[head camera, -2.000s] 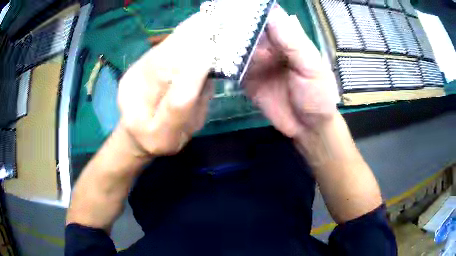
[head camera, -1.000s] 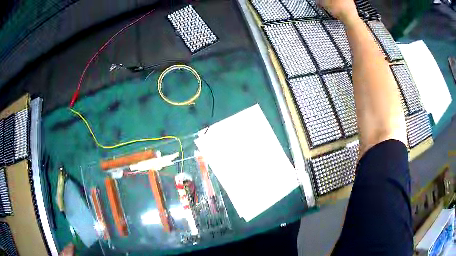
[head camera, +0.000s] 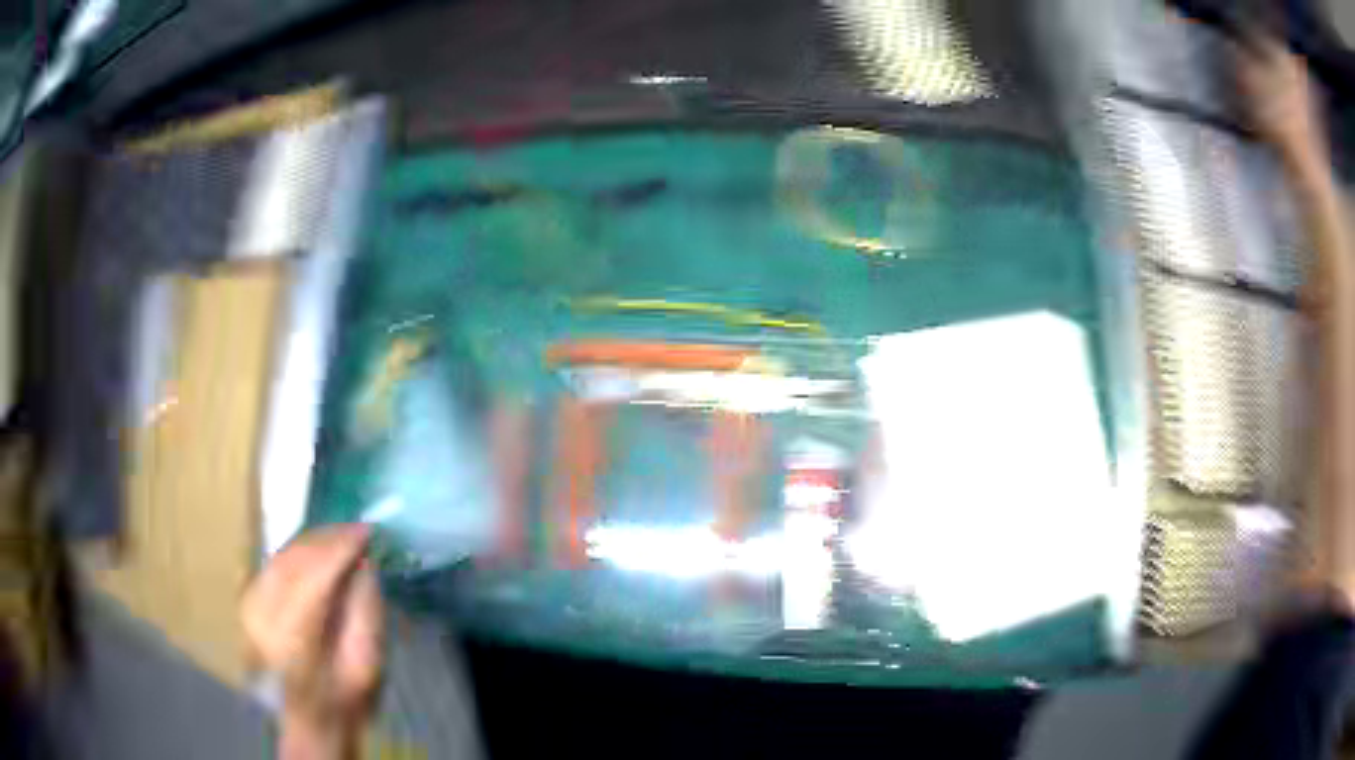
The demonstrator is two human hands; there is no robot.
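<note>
The picture is strongly blurred. The test fixture [head camera: 654, 460] lies on the green mat with orange-brown bars and a red and white switch row [head camera: 813, 505]; no module shows in it. My left hand [head camera: 317, 601] is at the lower left, by the left tray's edge and the light blue card [head camera: 434, 468]; whether it holds anything is too blurred to tell. My right hand [head camera: 1275, 89] is at the upper right over the right-hand module tray [head camera: 1211, 371]; its fingers are too blurred to read.
The left-hand tray [head camera: 223, 446] shows bare tan cardboard. A white sheet [head camera: 988, 475] lies right of the fixture. A wire coil [head camera: 862, 190] and a yellow wire [head camera: 699, 310] are behind the fixture. One module [head camera: 910, 48] lies at the back.
The view has turned left, so the fixture and sheet sit further right. My left hand has come further into view. My right hand is still over the right tray.
</note>
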